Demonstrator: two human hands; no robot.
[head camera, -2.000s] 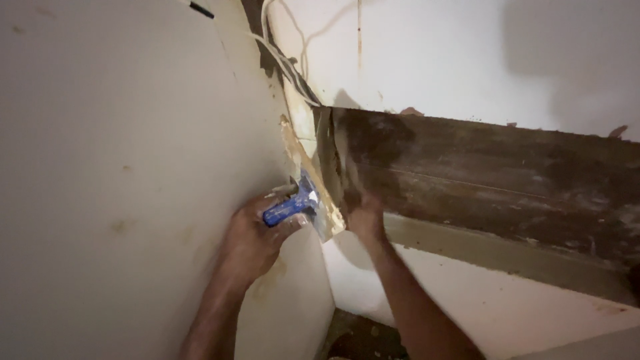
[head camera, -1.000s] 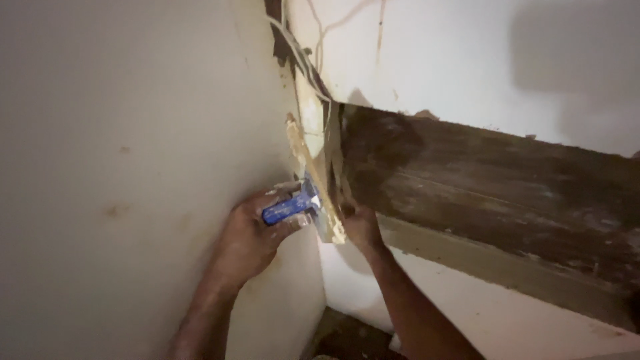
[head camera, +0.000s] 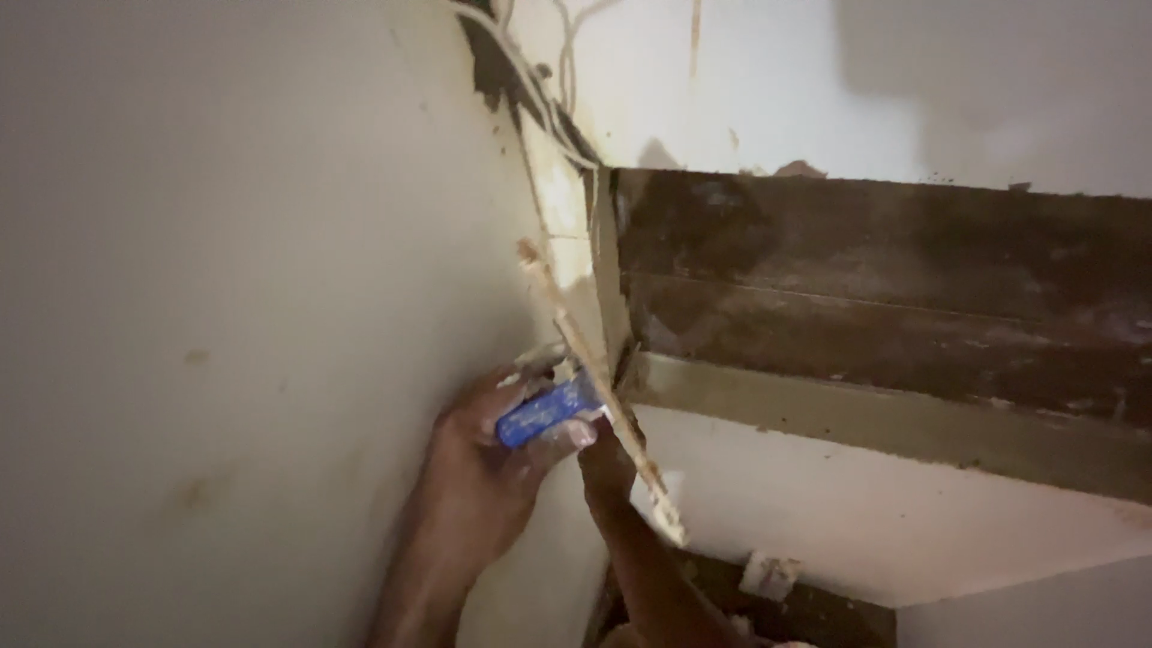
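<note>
My left hand (head camera: 486, 468), close to the left wall, grips the blue handle (head camera: 544, 414) of a wide, flat-bladed tool that looks like a filling knife. Its blade (head camera: 598, 378) is seen nearly edge-on, slanting from upper left to lower right, with pale filler caked along the edge. Just behind the lower half of the blade is my right hand (head camera: 612, 463); its fingers are mostly hidden, so whether it holds anything does not show. Beyond the blade, a narrow pale strip (head camera: 562, 198) runs up the wall corner.
Loose white cables (head camera: 531, 81) hang across a dark, broken gap at the top of the corner. Dark brown boards (head camera: 882, 279) span the recess at right, above a beige ledge (head camera: 855, 409). A pale scrap (head camera: 769, 576) lies low down on a dark surface.
My right hand has shifted from the right side of the blade to behind it, nearer my left hand. The blade now appears more edge-on.
</note>
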